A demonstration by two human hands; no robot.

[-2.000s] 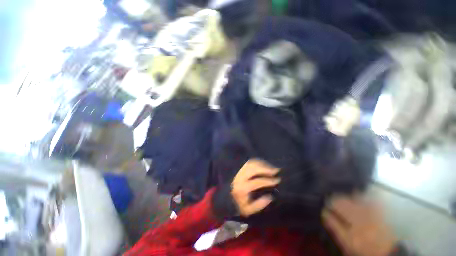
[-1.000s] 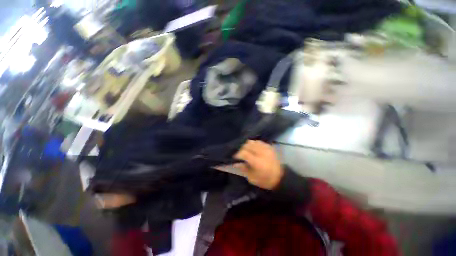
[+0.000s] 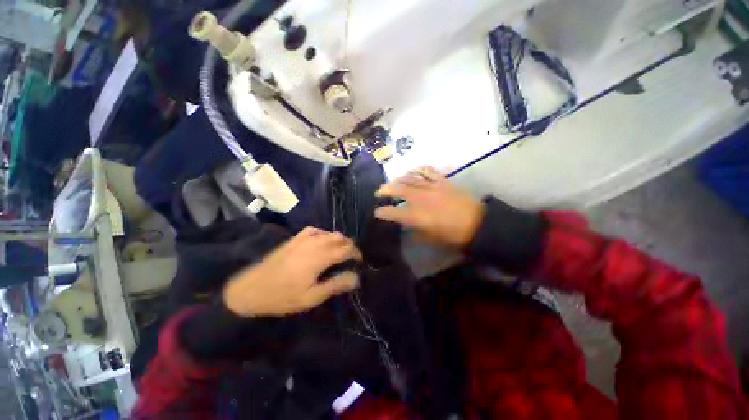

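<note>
A dark denim garment (image 3: 374, 287) runs from the presser foot area (image 3: 348, 152) down over my lap, with pale thread tails (image 3: 369, 328) along it. My left hand (image 3: 296, 275) lies on the cloth left of the threads, fingers bent, thumb and fingertips towards the centre. My right hand (image 3: 431, 205) rests at the cloth's right edge, just below the needle area. Both hands seem to press the cloth flat; the fingertips are slightly blurred, and whether they pinch it is unclear. The sewing machine head (image 3: 279, 98) stands above.
A lamp (image 3: 273, 189) on a ribbed stem hangs left of the needle. A dark denim loop (image 3: 511, 78) lies on the white bed (image 3: 591, 156), by a narrow dark strip (image 3: 493, 156). Grey cloth (image 3: 205, 199) lies among dark garments left. A pale bin frame (image 3: 103, 246) stands further left.
The view has swung to the machine. The dark cloth, earlier held and spread in my lap, now lies up at the presser foot. Both my hands have come together on it.
</note>
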